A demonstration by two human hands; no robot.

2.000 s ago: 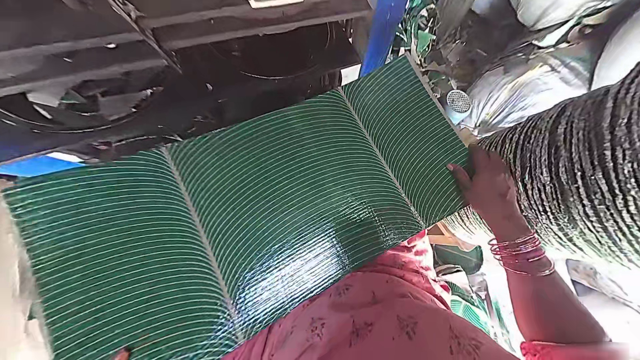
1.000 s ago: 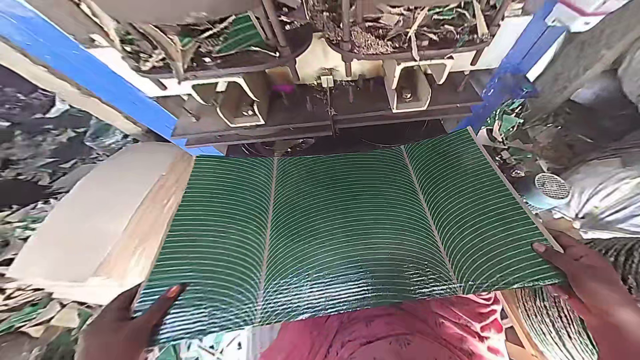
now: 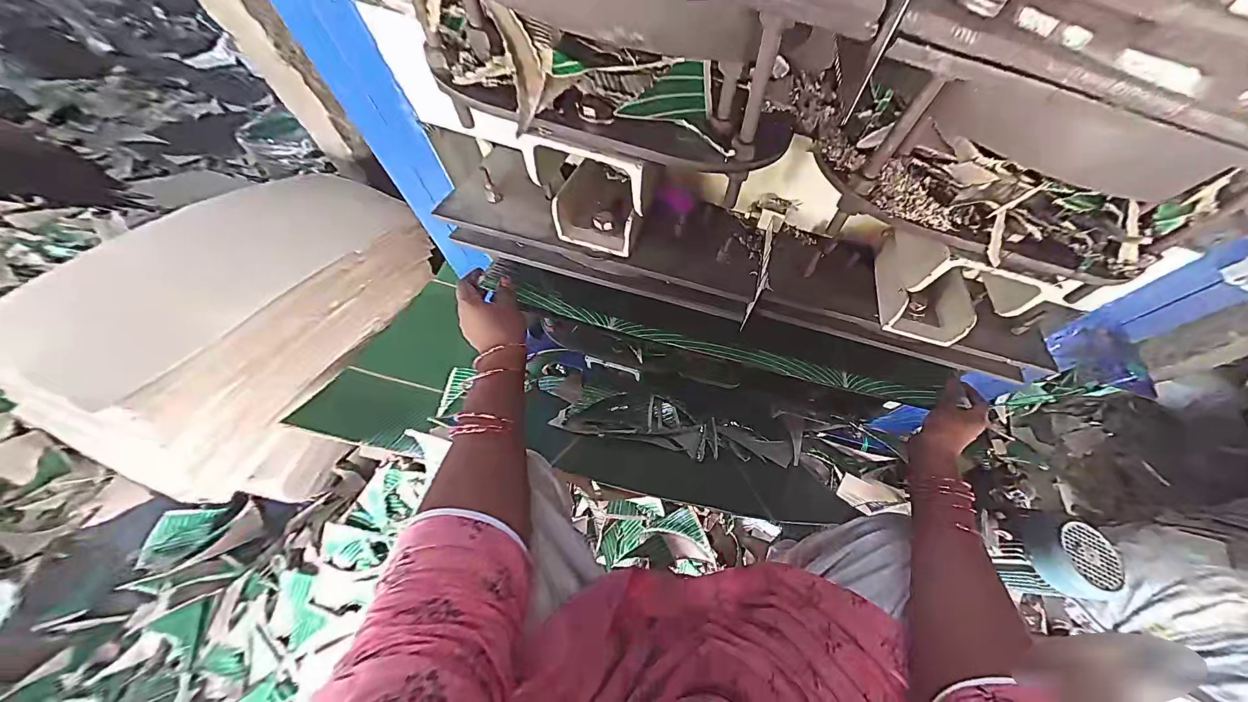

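Note:
A green sheet with pale curved lines (image 3: 702,343) lies mostly under the upper plate of a press machine (image 3: 741,278), with only its front strip showing. At the sheet's front left corner is my left hand (image 3: 490,310), fingers closed on the edge beside the blue frame post. My right hand (image 3: 951,419) grips the front right corner in the same way. Both arms reach forward, with bangles at the wrists. How far the sheet extends inside the machine is hidden.
A stack of pale sheets (image 3: 195,292) stands at left, with a plain green sheet (image 3: 380,390) beside it. Green and brown scraps (image 3: 214,604) cover the floor. Blue posts (image 3: 366,117) flank the machine. A round grille (image 3: 1092,556) is at lower right.
The green sheet, held in front of the machine a second ago, has moved forward under the plate. Two seconds ago it lay across my lap. The view has turned.

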